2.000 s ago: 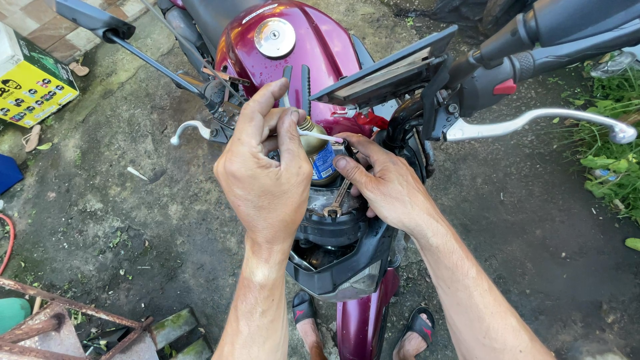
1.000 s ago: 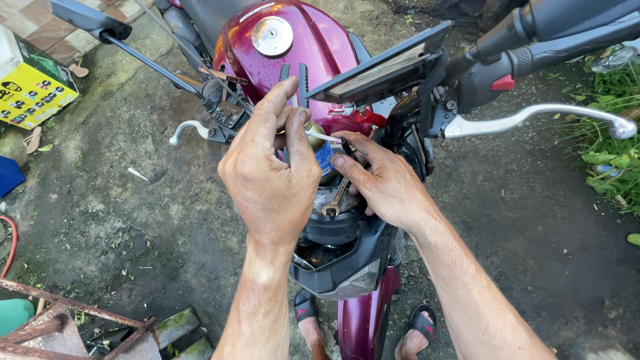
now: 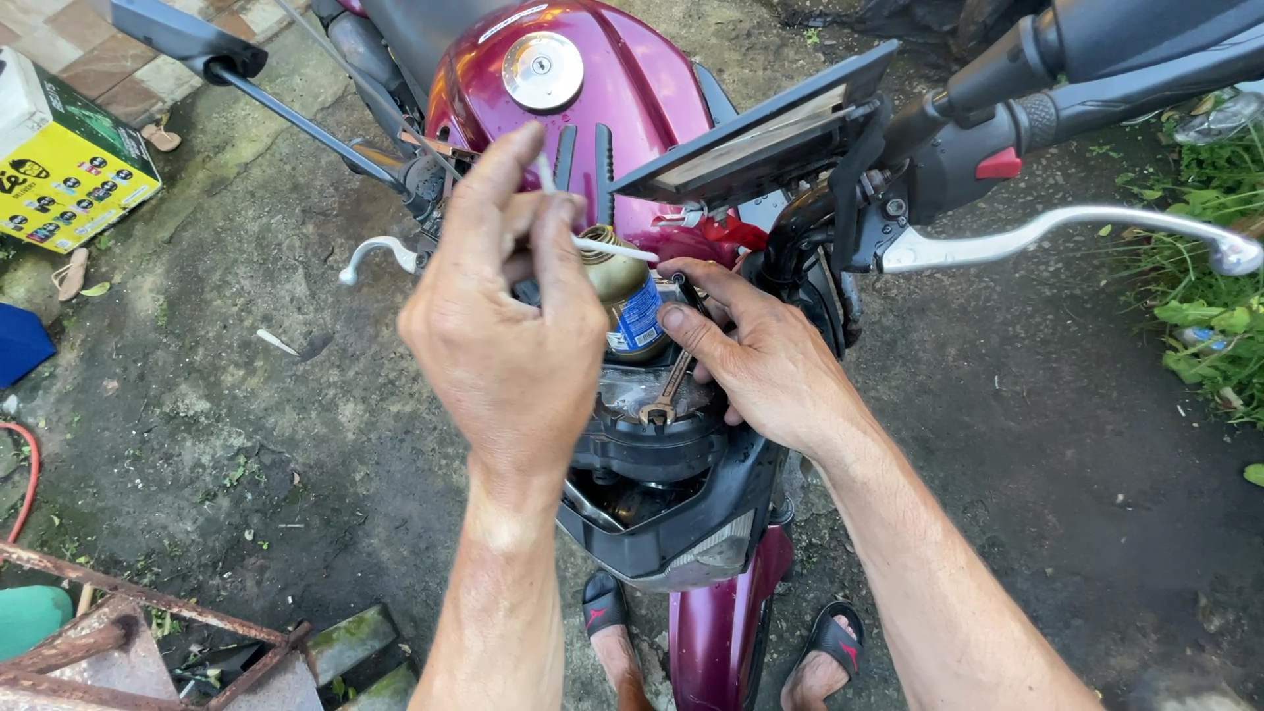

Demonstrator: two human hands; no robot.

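My left hand [image 3: 513,326] pinches a thin white stick [image 3: 617,249] between its fingers; one end points right, past the mouth of a small gold bottle with a blue label [image 3: 637,318]. Close by on the right, my right hand [image 3: 755,346] has its thumb and forefinger at a small dark cylindrical part [image 3: 681,284], mostly hidden. Below its fingers, a combination wrench [image 3: 665,397] lies on the motorcycle's black front assembly [image 3: 642,444]. Behind the hands is the purple fuel tank [image 3: 632,89] with its silver cap [image 3: 543,71].
The brake or clutch lever [image 3: 1057,237] and a black-framed flat panel [image 3: 760,128] extend at the right. A mirror [image 3: 183,39] stands upper left. A yellow and green box [image 3: 74,168], a rusty metal frame [image 3: 148,607] and a red hose [image 3: 32,474] are on the left ground.
My left hand's fingers have shifted slightly around the white stick, which shows more plainly now. My right hand stays at about the same place.
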